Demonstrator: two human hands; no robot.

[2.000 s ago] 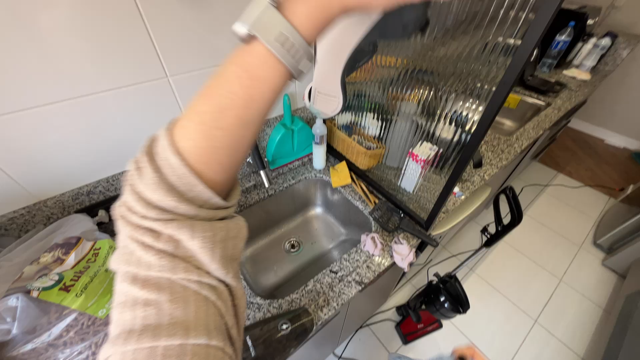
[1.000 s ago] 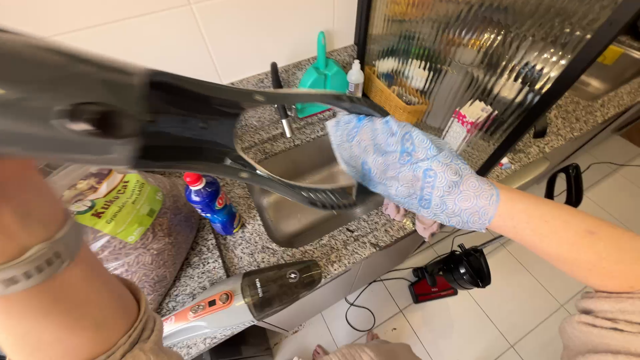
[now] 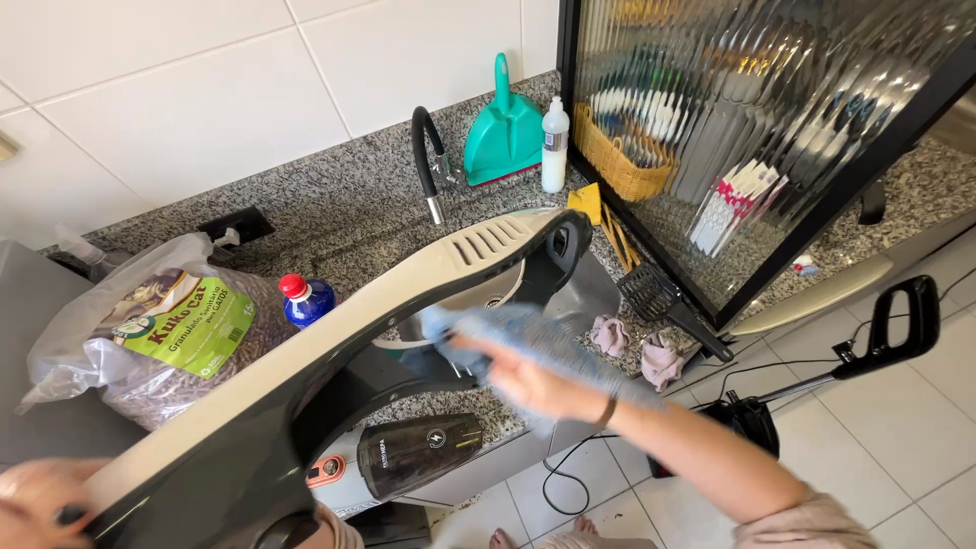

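My left hand [image 3: 49, 499], blurred at the lower left edge, holds the rear end of a large beige and dark grey plastic appliance housing [image 3: 412, 278] with a looped handle. The housing slants up over the steel sink [image 3: 587, 282]. My right hand [image 3: 541, 385] holds a blue-patterned cleaning cloth [image 3: 518, 324] by the lower dark arm of the loop. Cloth and fingers are motion-blurred, so their exact contact with the plastic cannot be told. Behind the housing stands a blue bottle with a red cap [image 3: 309, 301]. A handheld vacuum cleaner [image 3: 419, 450] lies below it along the counter edge.
A bag of cat litter pellets [image 3: 252, 305] sits left. Behind the sink are a black faucet [image 3: 423, 164], green dustpan [image 3: 503, 141] and dispenser bottle [image 3: 555, 152]. A ribbed glass panel [image 3: 732, 137], slotted scoop [image 3: 652, 293] and pink cloths [image 3: 660, 362] are right. A vacuum handle [image 3: 892, 351] rises from the floor.
My right hand with the cloth has moved from the loop's far end to its lower arm. The housing's beige side now shows, where its dark side faced me one second ago.
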